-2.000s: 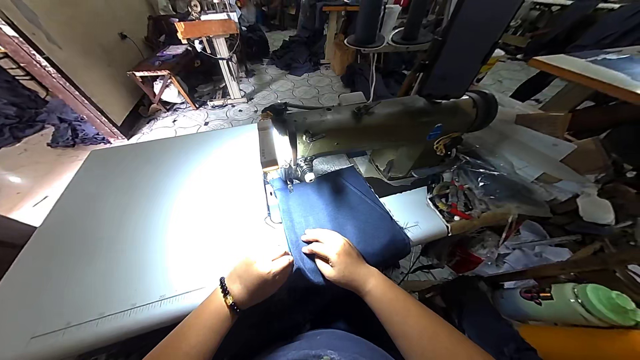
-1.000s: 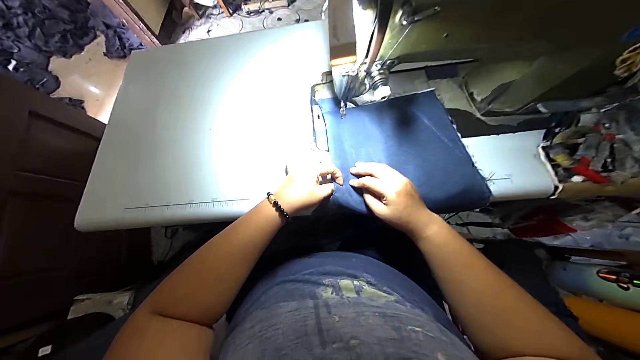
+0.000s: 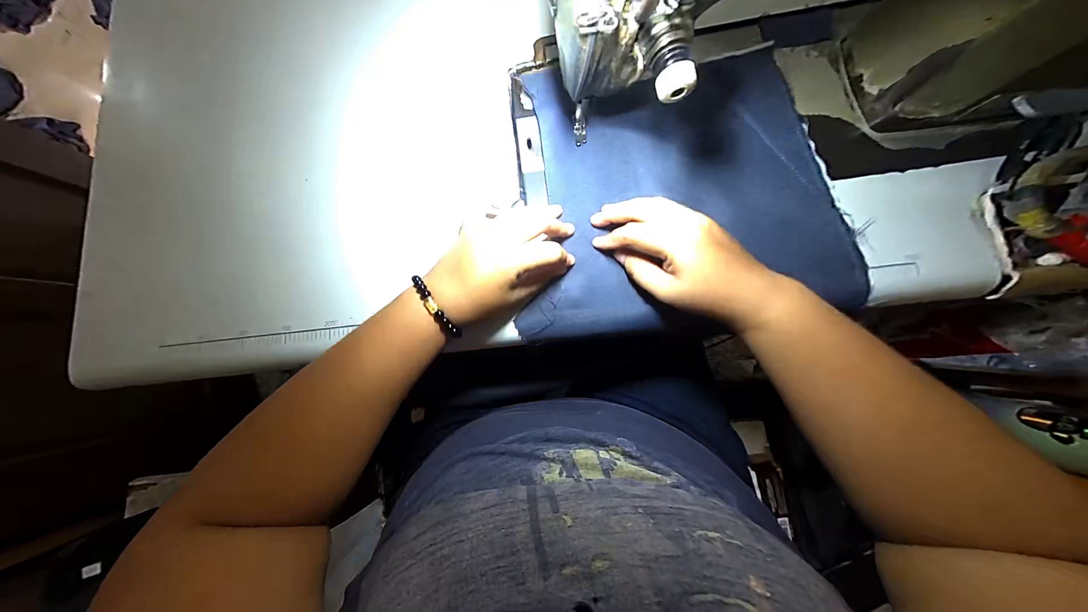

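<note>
Navy blue fabric (image 3: 722, 170) lies flat on the sewing machine's bed, its front edge reaching the edge of the white table (image 3: 221, 204). The presser foot (image 3: 580, 127) stands over the fabric near its left edge; whether it is pressed down cannot be told. My left hand (image 3: 510, 259), with a black bead bracelet (image 3: 435, 308) at the wrist, rests at the fabric's left edge, fingers bent and their tips on the cloth. My right hand (image 3: 671, 255) lies on the fabric just to the right, fingertips down. A small gap separates the two hands.
The sewing machine's head (image 3: 625, 42) is above my hands, with its body reaching right. A printed scale (image 3: 285, 337) runs along the table's front edge. Colored scraps (image 3: 1054, 217) are piled at the right, and a green bottle (image 3: 1037, 425) lies at the lower right.
The view has tilted down and come closer. Beneath the machine's head, the fabric now reaches farther past the presser foot. Both hands remain on it.
</note>
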